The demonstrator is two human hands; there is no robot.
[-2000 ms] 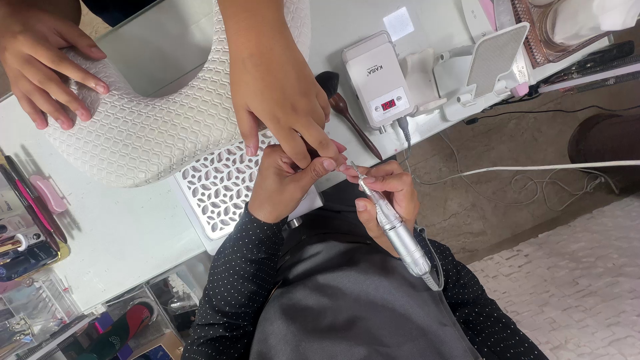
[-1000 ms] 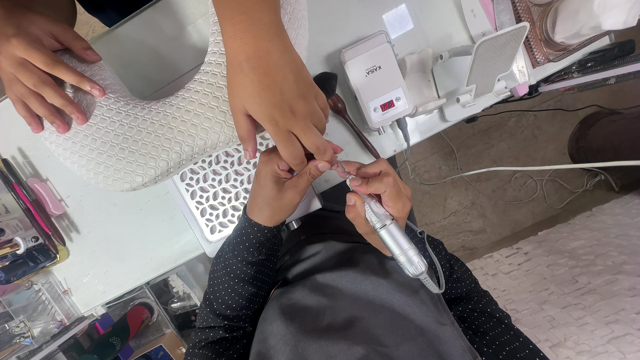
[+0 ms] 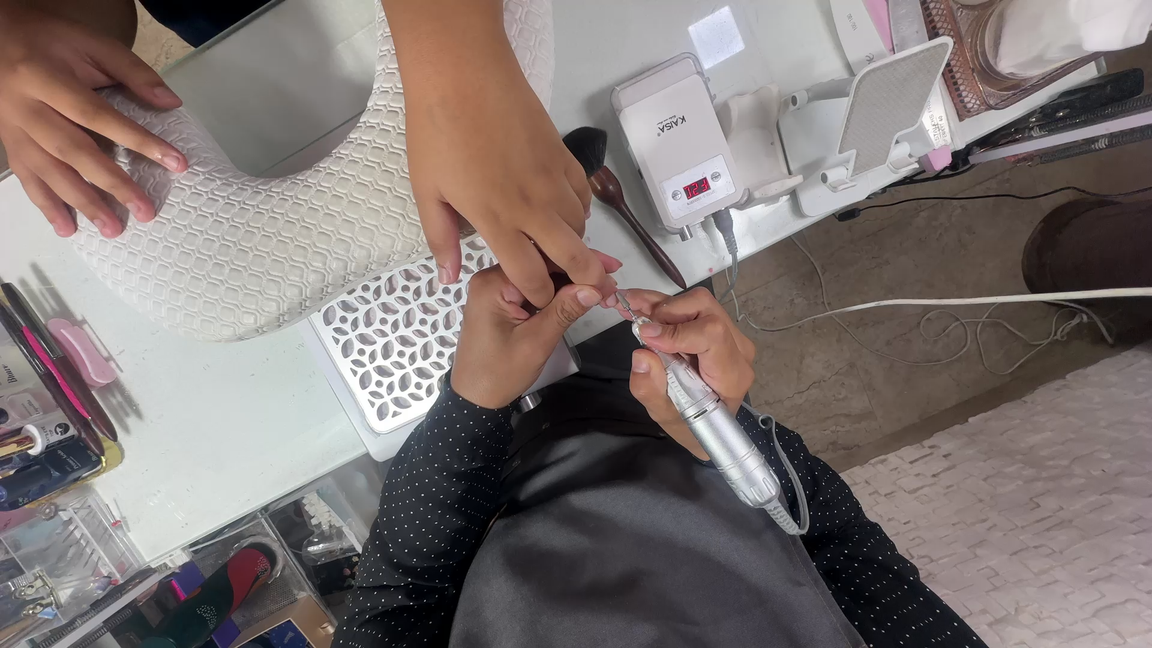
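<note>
My left hand (image 3: pixel 513 337) grips a fingertip of another person's hand (image 3: pixel 490 153) between thumb and fingers. In my right hand (image 3: pixel 697 351) is a silver electric nail drill handpiece (image 3: pixel 724 441), held like a pen, its thin bit at that same fingertip. Whether the bit touches the nail is too small to tell. The other person's second hand (image 3: pixel 81 117) rests on a white textured armrest cushion (image 3: pixel 270 261). Beneath my left hand and the cushion lies a nail dust collector with a patterned metal grille (image 3: pixel 387 337). The lit drill control box (image 3: pixel 679 144) stands beyond my hands.
A dust brush with a dark wooden handle (image 3: pixel 630 216) lies beside the control box. To its right are a white stand (image 3: pixel 886 108) and a brown tray (image 3: pixel 954 63). Pens and a pink item (image 3: pixel 81 351) sit at the left. Cables (image 3: pixel 900 301) hang past the table's edge.
My right hand and the handpiece have shifted slightly since the earliest frame, with the bit staying by the held fingertip. My left hand keeps its grip.
</note>
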